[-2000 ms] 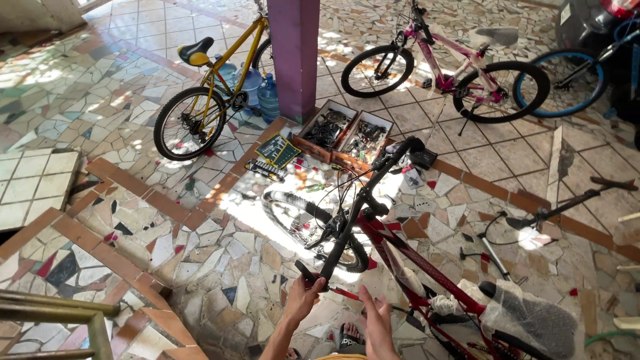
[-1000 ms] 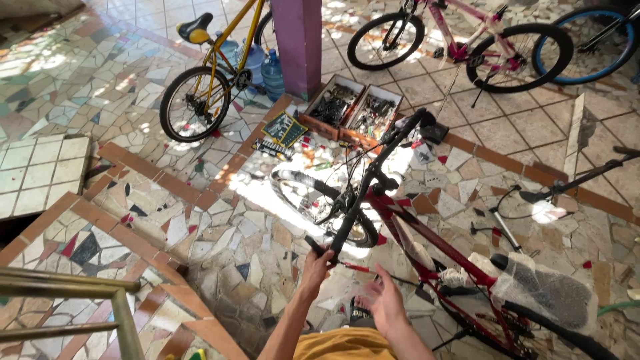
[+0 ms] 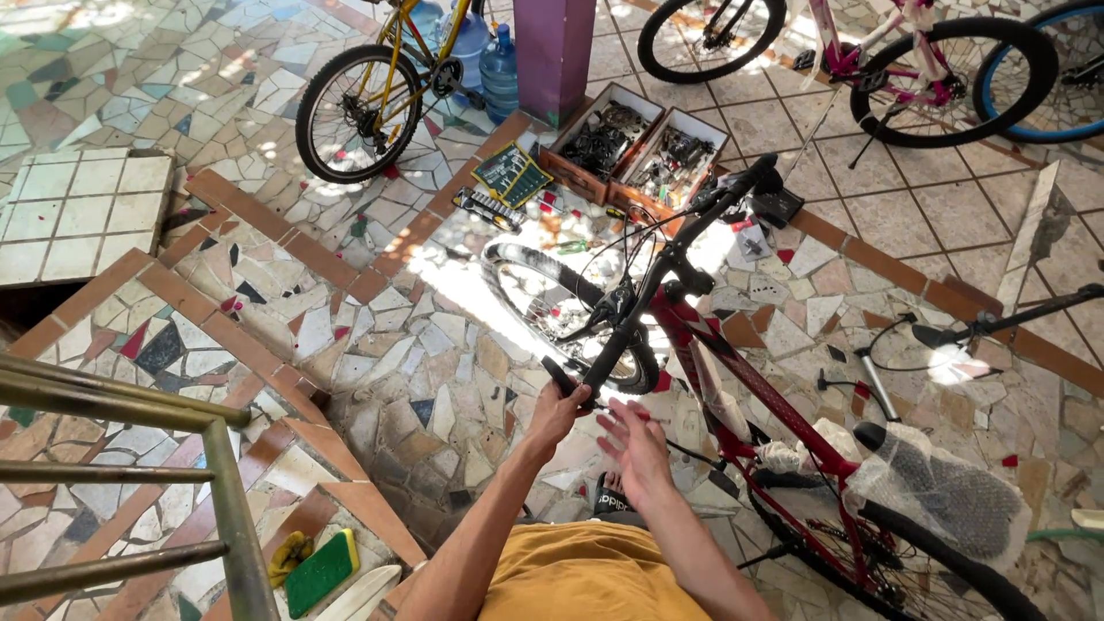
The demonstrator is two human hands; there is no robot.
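Note:
A red bicycle (image 3: 750, 379) stands at the right of centre, its saddle in bubble wrap (image 3: 940, 492). My left hand (image 3: 556, 418) is at the near end of its black handlebar (image 3: 638, 319), fingers closed around a small black part (image 3: 559, 376) there; which part it is I cannot tell. Just right of the bar end, my right hand (image 3: 634, 444) has its fingers spread, palm partly up. A small red thing (image 3: 640, 415) shows by its fingertips; whether the hand holds it is unclear. The front wheel (image 3: 569, 315) lies turned beyond the left hand.
Two wooden drawers (image 3: 595, 177) of parts, a green tool pouch (image 3: 511, 175) and a socket set (image 3: 487, 209) lie by the purple pillar (image 3: 552, 60). Yellow (image 3: 379, 103) and pink (image 3: 849, 60) bicycles stand behind. A floor pump (image 3: 878, 384) lies right; a metal railing (image 3: 228, 509) stands left.
My right hand has turned, with its fingers more spread beside the bar end. My left hand stays at the handlebar's end. The view has shifted somewhat.

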